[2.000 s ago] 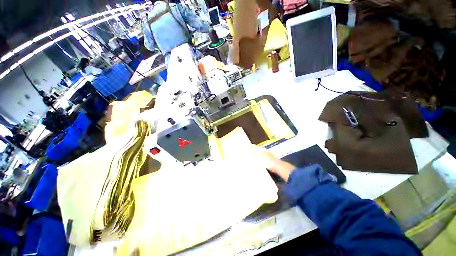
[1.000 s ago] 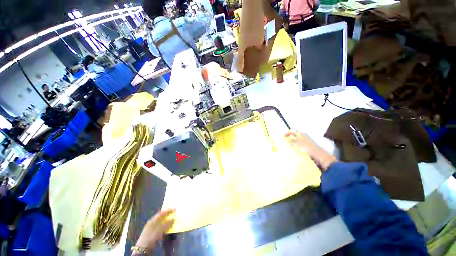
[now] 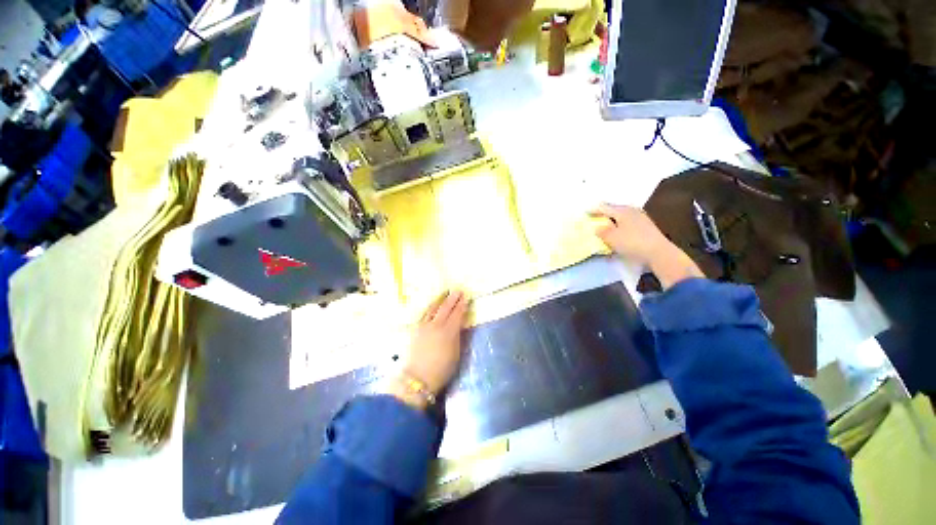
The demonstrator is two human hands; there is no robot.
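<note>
A yellow panel point(image 3: 467, 231) lies flat under the clamp area of the pattern sewing machine point(image 3: 282, 246). My left hand point(image 3: 436, 344) lies with its fingers flat on the panel's near edge. My right hand point(image 3: 631, 238) is at the panel's right corner, with thumb and fingers closed around its edge. A white sheet point(image 3: 323, 344) shows below the panel at the left. The shiny bed plate point(image 3: 554, 359) is bare in front of the panel. Most of the clamp frame is hidden by the panel.
Folded yellow-khaki panels point(image 3: 144, 318) hang in wavy layers at the left. Dark brown pieces point(image 3: 770, 297) lie at the right with thread snips point(image 3: 706, 226) and a black cord on them. A control screen point(image 3: 667, 51) stands behind. Yellow sheets point(image 3: 898, 461) are low right.
The view has moved closer and shifted right. The panel has moved further under the machine head, uncovering more bed plate. My left hand has moved right along the panel's near edge.
</note>
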